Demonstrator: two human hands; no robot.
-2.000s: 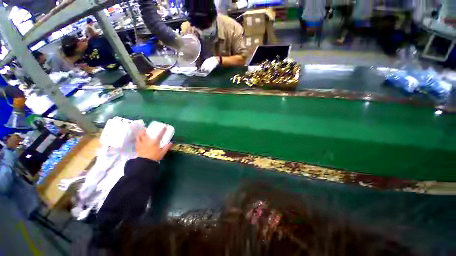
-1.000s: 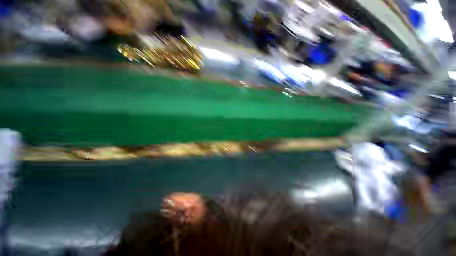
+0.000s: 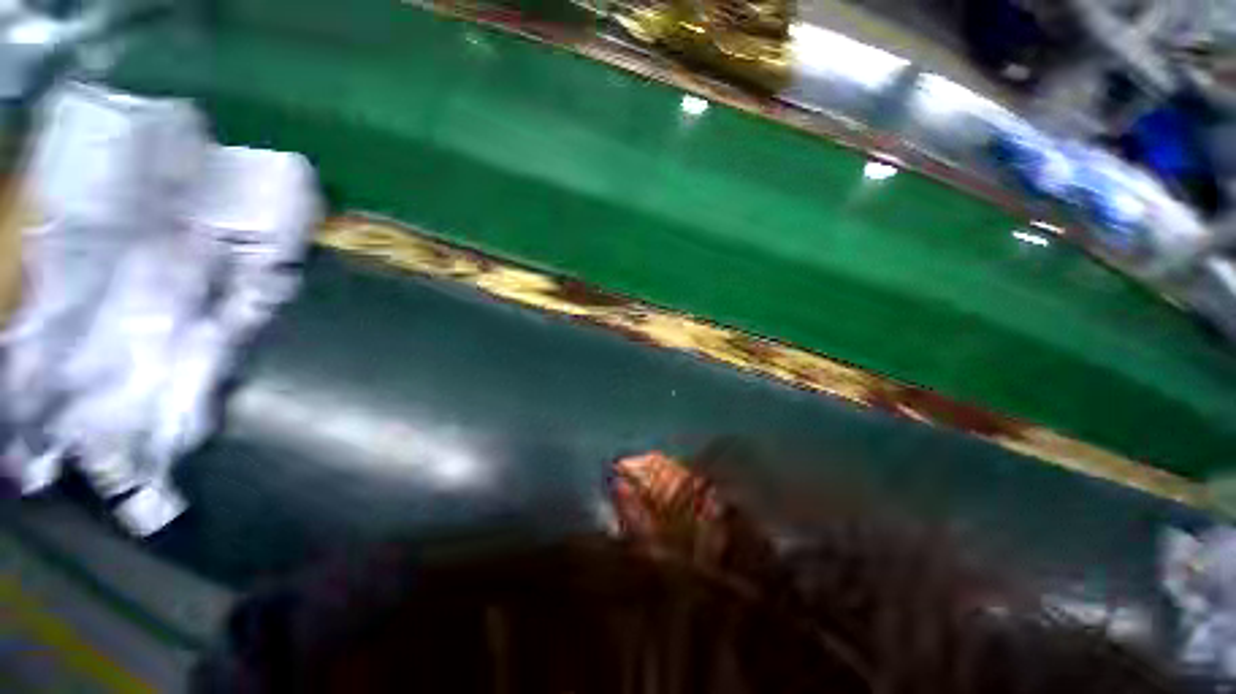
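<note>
One of my bare hands shows at the lower middle over the bench, blurred and partly covered by dark hair. I cannot tell which hand it is, nor what it holds. My other hand cannot be made out behind the hair and dark clothing. A heap of white units with bagged cords lies at the left, away from the visible hand. A white housing sits at its right edge, beside the chipped rail.
The dark green bench borders a worn yellow-brown rail and green conveyor belt. Across the belt lie a gold metal heap and blue-and-clear bagged parts. More white units show at the right edge.
The view swung right, then partly back left and down. The hand that was at the left pile two seconds ago is no longer there. One hand shows nearer the wearer.
</note>
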